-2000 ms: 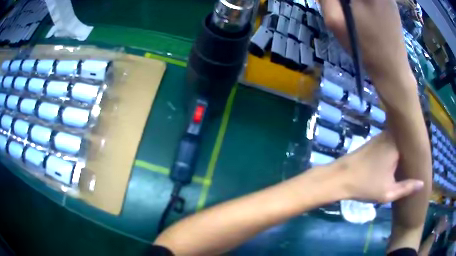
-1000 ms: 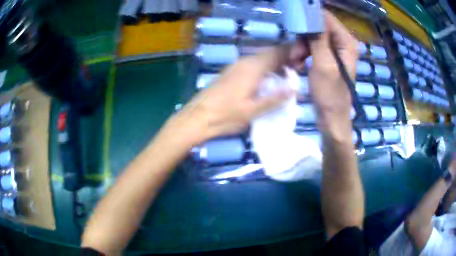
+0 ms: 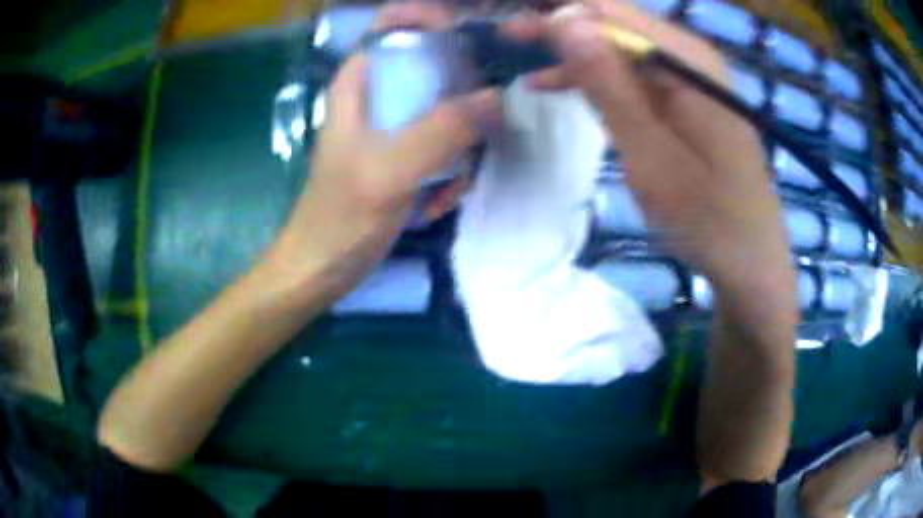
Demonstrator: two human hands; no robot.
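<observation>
My left hand (image 3: 380, 167) holds a pale blue-white housing (image 3: 403, 81) at the upper middle, fingers wrapped around it. My right hand (image 3: 617, 76) holds a thin black tool (image 3: 774, 132) with a yellowish band; it slants down to the right across the back of the hand. The right fingertips are close to a dark part beside the housing; blur hides whether they touch it. A white crumpled cloth (image 3: 541, 273) hangs between the hands and spreads over the tray's front edge onto the green mat. Both hands are blurred.
A clear tray (image 3: 607, 248) with rows of pale housings (image 3: 800, 106) lies under and right of my hands. At left are a dark heat gun (image 3: 63, 233) and a cardboard sheet (image 3: 22, 304). A yellow-orange board (image 3: 223, 15) is at the upper left. Another person's arm (image 3: 850, 486) shows lower right.
The view has swung right and down from the heat gun to the tray. My left hand now holds a housing. My right hand has come down beside it, and the cloth lies between them.
</observation>
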